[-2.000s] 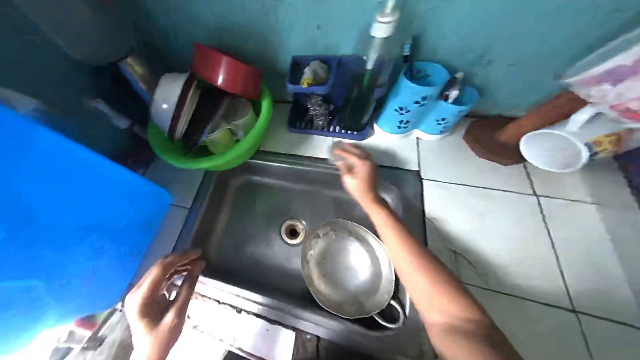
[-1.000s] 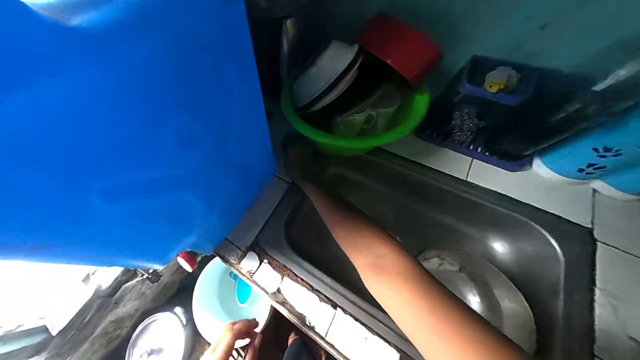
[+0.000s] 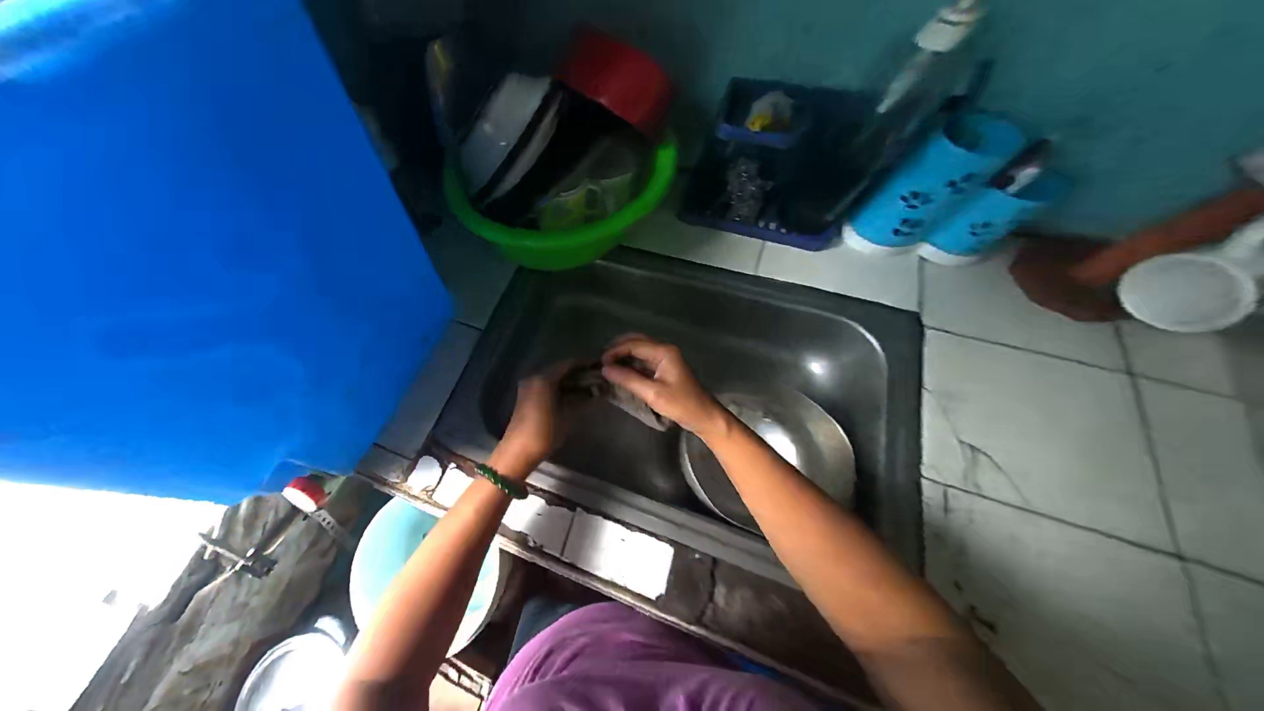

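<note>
Both hands meet over the left half of a stainless steel sink (image 3: 612,296). A crumpled greyish cloth-like thing (image 3: 637,403) hangs between them; blur hides exactly what it is. My right hand (image 3: 657,380) pinches it from the right, fingers bent. On its other side my left hand (image 3: 548,405) grips it, with a green bead bracelet at the wrist. A round metal pan (image 3: 825,444) lies in the right part of the sink, partly behind my right forearm.
Behind the sink stand a green basin (image 3: 563,247) of dishes, a dark blue rack (image 3: 760,232) and light blue holders (image 3: 899,202). A stone pestle and mortar (image 3: 1066,281) and a white cup (image 3: 1185,291) are at right. A large blue panel (image 3: 197,257) fills the left; a pale bucket (image 3: 395,543) stands below.
My left hand has come up from beside the bucket to over the sink. My right hand has drawn back from the sink's far left corner, and the two hands are now together.
</note>
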